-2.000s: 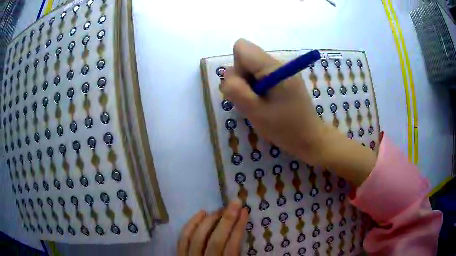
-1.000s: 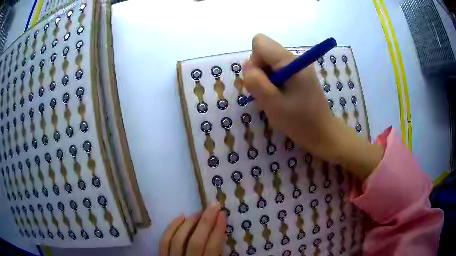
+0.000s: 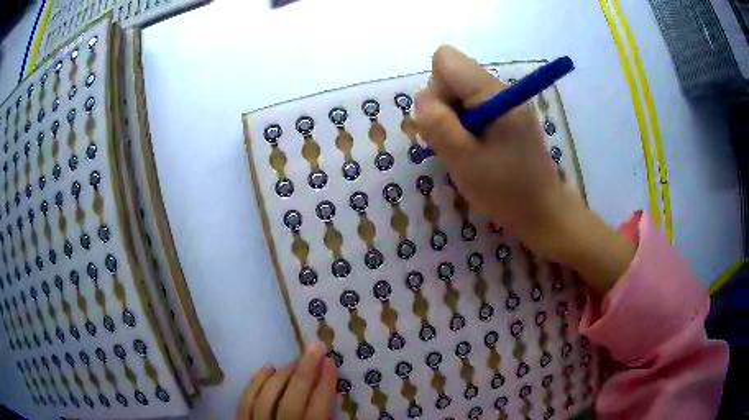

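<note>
A white panel (image 3: pixel 308 197) with tan edges lies under my hands, covered with rows of dark ring parts (image 3: pixel 359 201) joined by tan linking shapes (image 3: pixel 399 221). My right hand (image 3: pixel 493 139) holds a blue pen (image 3: pixel 521 94). The pen's tip touches or is just over a ring in the second row, near the panel's upper middle. The hand hides the rings to the right of it. My left hand (image 3: pixel 291 390) rests with its fingertips on the panel's lower left edge, partly cut off by the bottom of the picture.
A stack of similar panels (image 3: pixel 57 230) stands at the left, with thick tan-brown edges. Another panel (image 3: pixel 82 12) shows at the top left. Grey ribbed stacks (image 3: pixel 698 49) are at the top right. Yellow tape lines (image 3: pixel 645 123) run down the white bench top (image 3: pixel 197 107) at the right.
The panel and the left stack have shifted left in view, and my left hand with them. My right hand with the pen has moved right across the panel, from its left column to rings further right.
</note>
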